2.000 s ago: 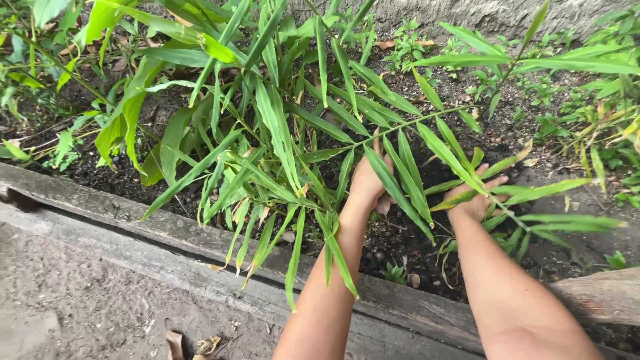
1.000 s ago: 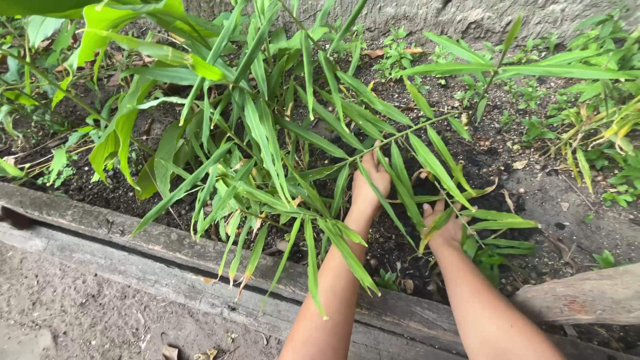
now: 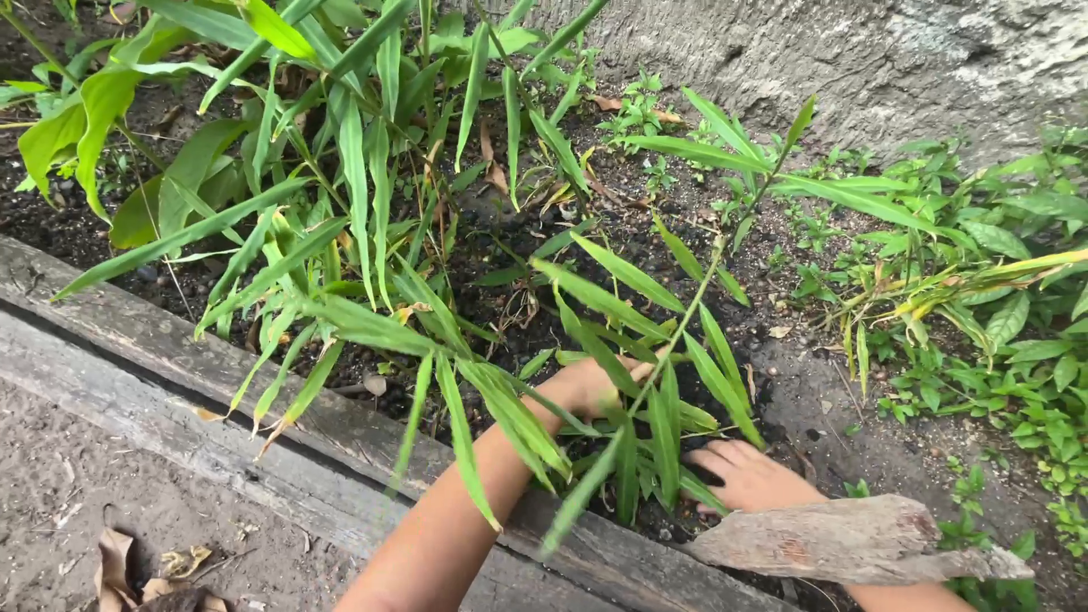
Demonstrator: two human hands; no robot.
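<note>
Behind the blades of a long-leaved green plant [image 3: 671,340], my left hand [image 3: 599,387] reaches down among the stems; leaves cover its fingers, so what it holds cannot be told. My right hand [image 3: 748,476] lies low over the dark soil [image 3: 544,314], to the right of the same plant, its fingers partly spread and their tips under leaves. The right forearm passes beneath a weathered piece of wood [image 3: 816,540]. One leafy stem slants up and to the right between the two hands.
Wooden boards [image 3: 212,399] edge the bed in front, with dry leaves [image 3: 119,569] on the ground beside them. A rough wall [image 3: 807,68] stands behind. More long-leaved plants [image 3: 365,170] crowd the left, and low leafy plants [image 3: 1011,340] grow at the right.
The leafy stem near my hands now slants more steeply. My right hand has moved lower, beside the piece of wood, and its forearm is now partly behind that wood.
</note>
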